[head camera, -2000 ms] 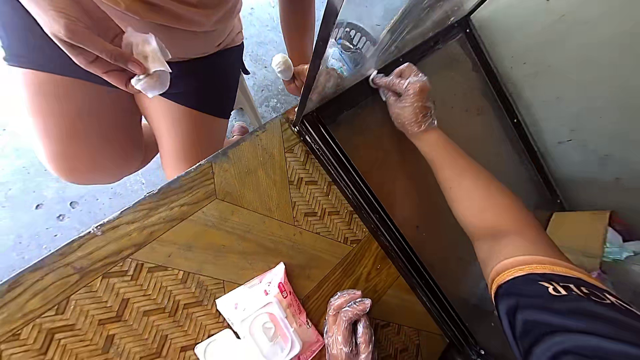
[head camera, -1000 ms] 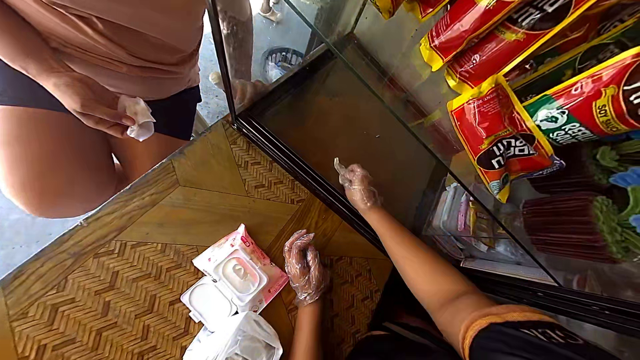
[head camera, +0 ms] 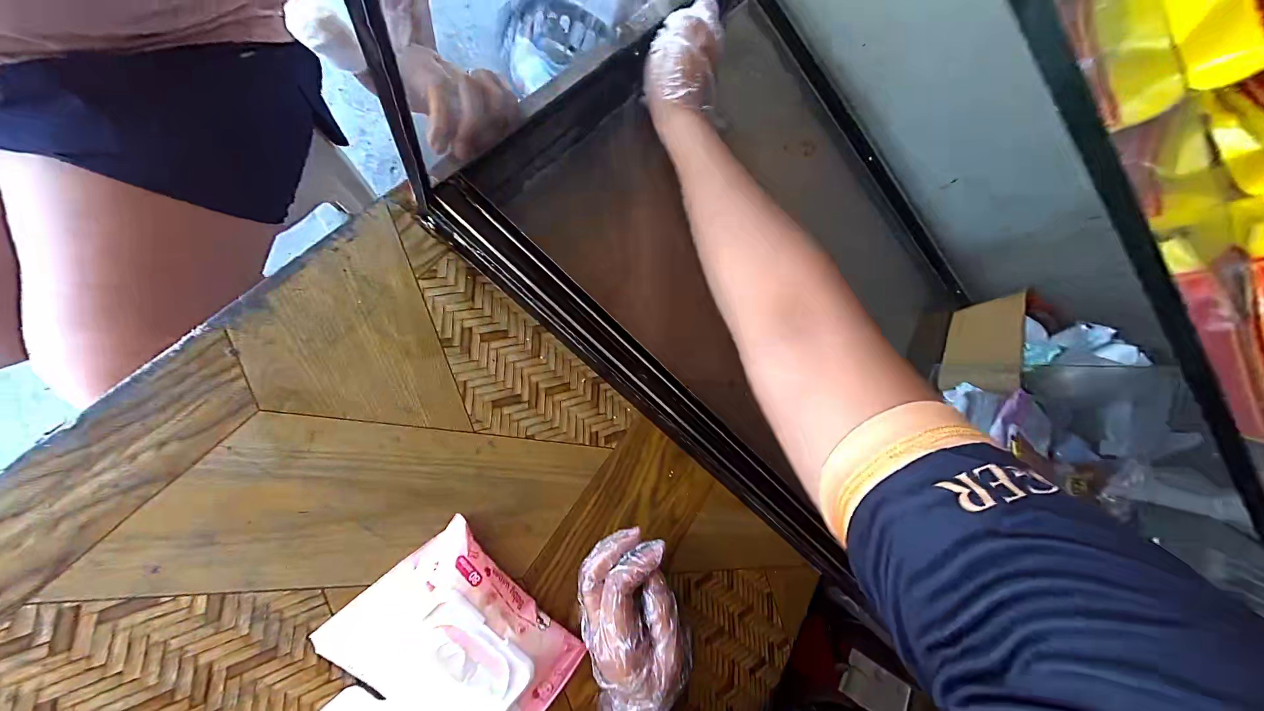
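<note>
My right hand point(head camera: 683, 59), in a clear plastic glove, reaches into a glass display case at its far end, against the dark frame by the glass. Its fingertips are cut off at the top edge, so what they hold is hidden. My left hand point(head camera: 634, 617), gloved too, rests with curled fingers on the wood-patterned counter point(head camera: 346, 484), just right of a pink and white pack of wet wipes point(head camera: 464, 632). Nothing shows in the left hand. The case's brown bottom panel point(head camera: 612, 227) lies under my right forearm, bordered by black sliding-door tracks point(head camera: 592, 341).
Another person stands at the counter's far left side, a gloved hand point(head camera: 459, 104) behind the glass and something white near it. Upright black frame point(head camera: 390, 99) edges the glass. An open cardboard box point(head camera: 983, 341) and plastic bags point(head camera: 1086, 346) lie right; yellow packets point(head camera: 1145, 118) hang upper right.
My right hand has moved from the middle of the case's bottom panel, where it was one second ago, to the far end. The left hand stays beside the wipes. The view has shifted.
</note>
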